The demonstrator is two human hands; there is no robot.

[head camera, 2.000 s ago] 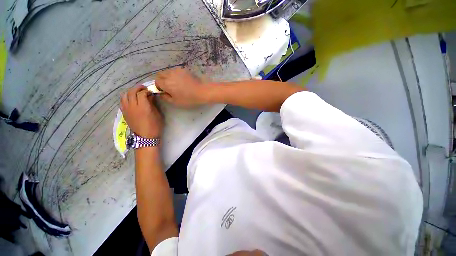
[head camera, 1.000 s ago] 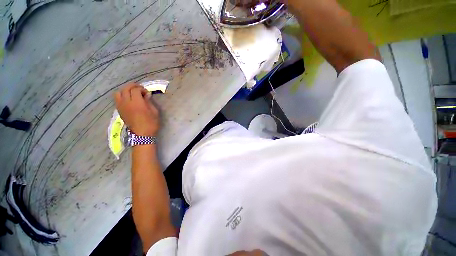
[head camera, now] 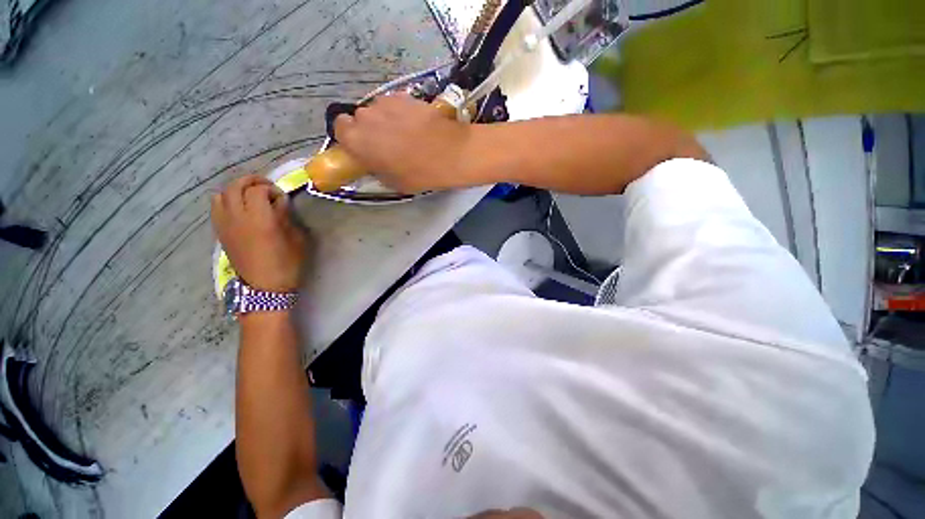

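Observation:
My right hand (head camera: 390, 137) is closed around the wooden handle (head camera: 333, 169) of the steam iron (head camera: 411, 193), whose metal body shows around and below the hand. The iron stands on the table at the right end of the curved piece. My left hand (head camera: 259, 231) presses on the middle of the piece, fingertips at its inner edge. The yellow template (head camera: 293, 181) shows between hand and iron, and again beside my watch, with a white edge around it. The rest of the piece is hidden under my left hand and the iron.
Dark-and-white crescent pieces (head camera: 43, 438) lie at the table's left edge. A short black strip (head camera: 22, 235) is above them. A scorched pale iron rest (head camera: 543, 86) is at the upper right, near yellow-green cloth (head camera: 710, 66). The iron's cord and hose run up from it.
My right hand has brought the iron from the rest at upper right onto the right end of the piece. My left hand has stayed on the piece.

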